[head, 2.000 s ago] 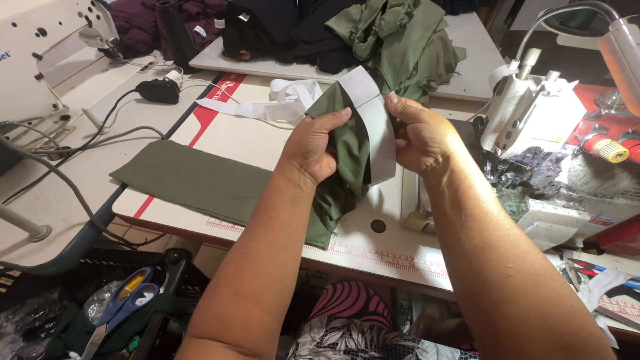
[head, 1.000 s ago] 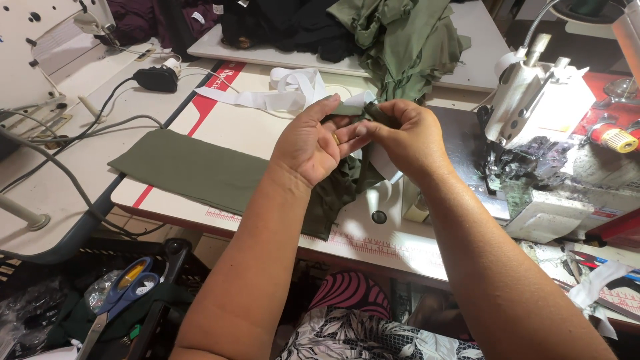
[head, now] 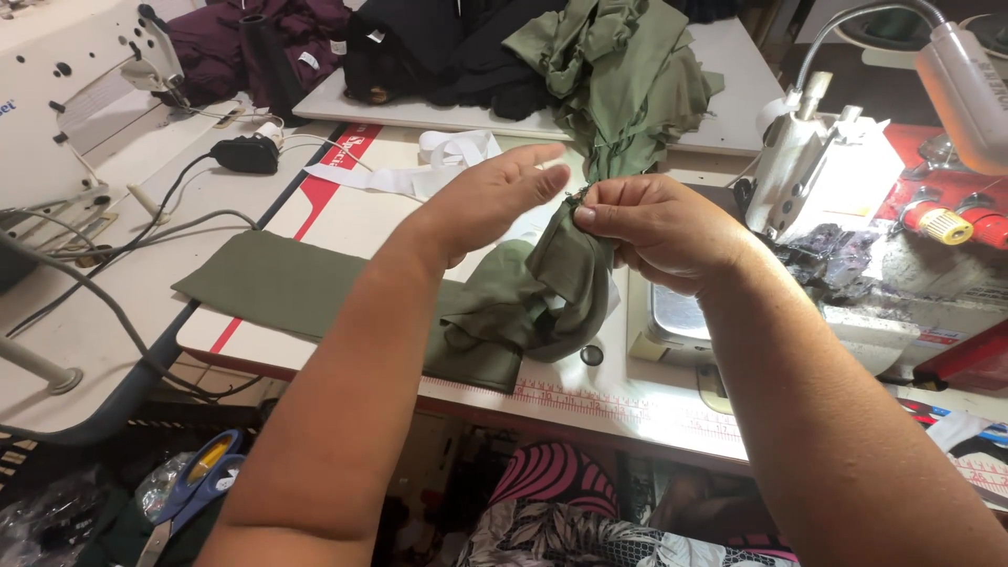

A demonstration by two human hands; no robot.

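My right hand (head: pixel 654 228) pinches the gathered upper end of a dark green fabric piece (head: pixel 575 276) between thumb and fingers. The piece hangs in folds onto the sewing table, with a bit of white showing behind it. Just left of that pinch, my left hand (head: pixel 504 193) is raised with its fingers apart, holding nothing that I can see. A flat green fabric panel (head: pixel 291 283) lies on the table, partly behind my left forearm. White elastic or tape (head: pixel 457 153) lies loosely coiled beyond my left hand.
A sewing machine with a lamp (head: pixel 957 94) stands at right, another machine (head: pixel 71 87) at left. Green garments (head: pixel 630 71), black fabric (head: pixel 457 55) and maroon fabric (head: pixel 228 47) are piled at the back. A black plug (head: pixel 246 155) with cables lies left. Blue-handled scissors (head: pixel 193 480) rest below.
The white strip held along the green fabric two seconds ago is now mostly hidden. My left hand has come off the fabric and opened, while my right hand keeps hold of it.
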